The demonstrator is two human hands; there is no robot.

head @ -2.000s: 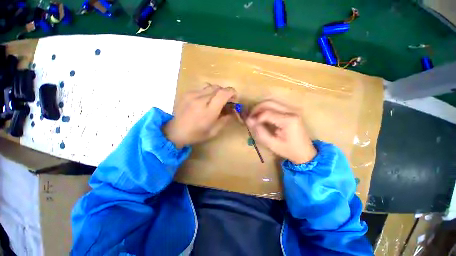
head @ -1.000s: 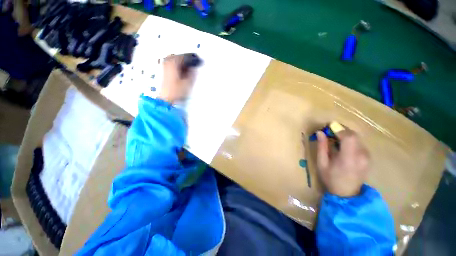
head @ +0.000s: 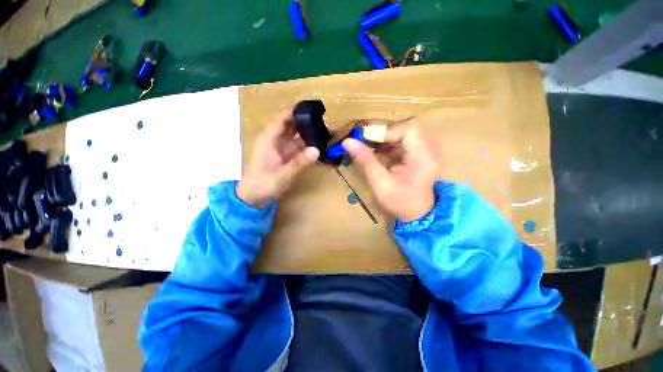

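Note:
My left hand [head: 272, 163] holds a black plastic housing [head: 311, 125] upright and tilted over the cardboard mat [head: 465, 167]. My right hand [head: 400, 171] holds a blue battery cell [head: 336, 151] with thin wires against the housing's lower right side. A cream-yellow piece [head: 374, 133] shows at my right fingertips beside another blue part. Whether the cell is inside the housing cannot be told. A thin dark rod [head: 358, 195] lies on the mat just below the hands, its upper end hidden by the parts.
Black housings [head: 36, 196] are grouped at the far left beside a white sheet [head: 167, 174] with small dark dots. Blue cells [head: 381, 16] with wires lie on the green belt [head: 240, 43] beyond. A grey bar [head: 618, 47] crosses at upper right. Cartons stand at lower left.
My left hand has come back from the white sheet with the black housing to meet my right hand over the mat. My right hand still holds the blue cell. The view has turned.

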